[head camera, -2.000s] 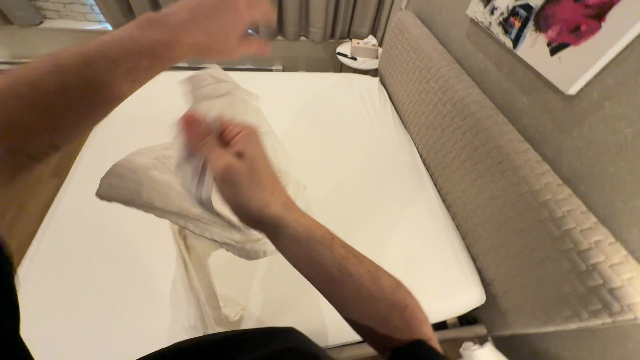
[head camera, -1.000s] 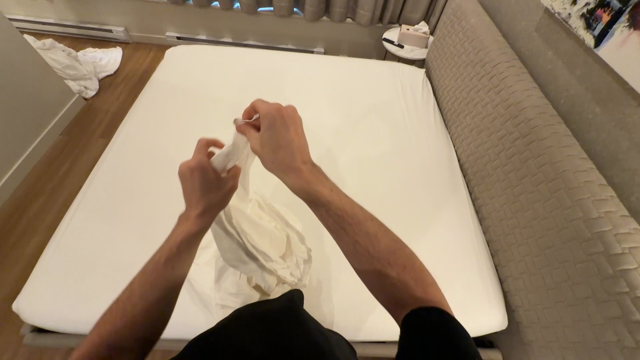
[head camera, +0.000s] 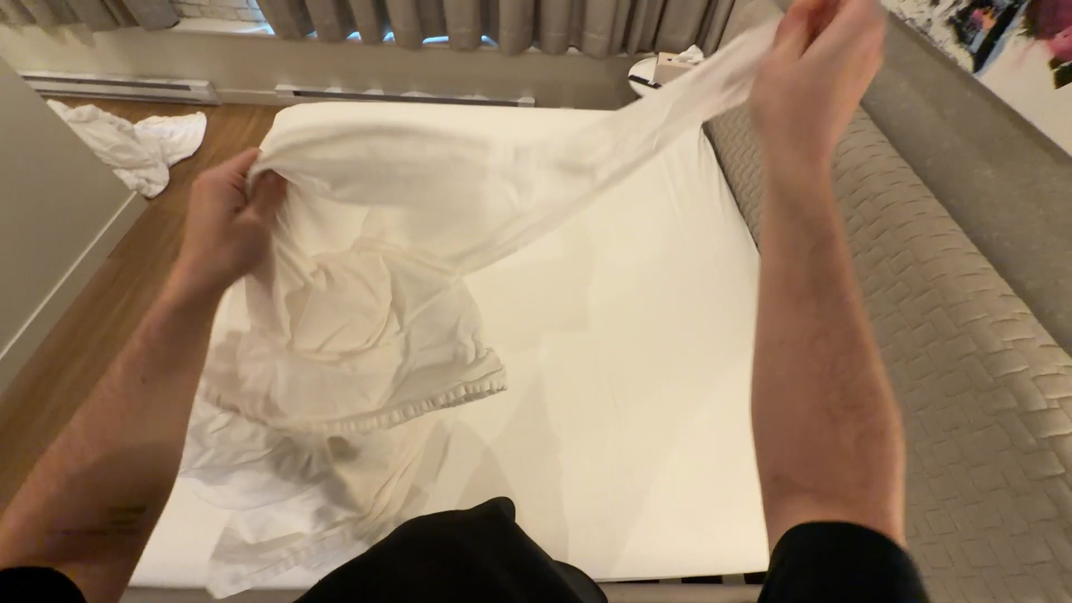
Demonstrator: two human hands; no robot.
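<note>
A white fitted sheet with a gathered elastic hem is spread between my two hands, its lower part bunched on the near left of the white-covered mattress. My left hand grips one part of it over the mattress's far left corner. Raised at the upper right, beside the headboard, my right hand holds the other end, partly cut off by the frame's top edge. The cloth between the hands is stretched and blurred by motion.
A woven-pattern upholstered headboard runs along the right. Past the mattress stand a small round table with a tissue box and baseboard heaters. White cloth lies on the wood floor at left, near a wall.
My hands were close together over the mattress a second ago. Now they are wide apart, the right one raised toward the upper right, with the sheet drawn out between them.
</note>
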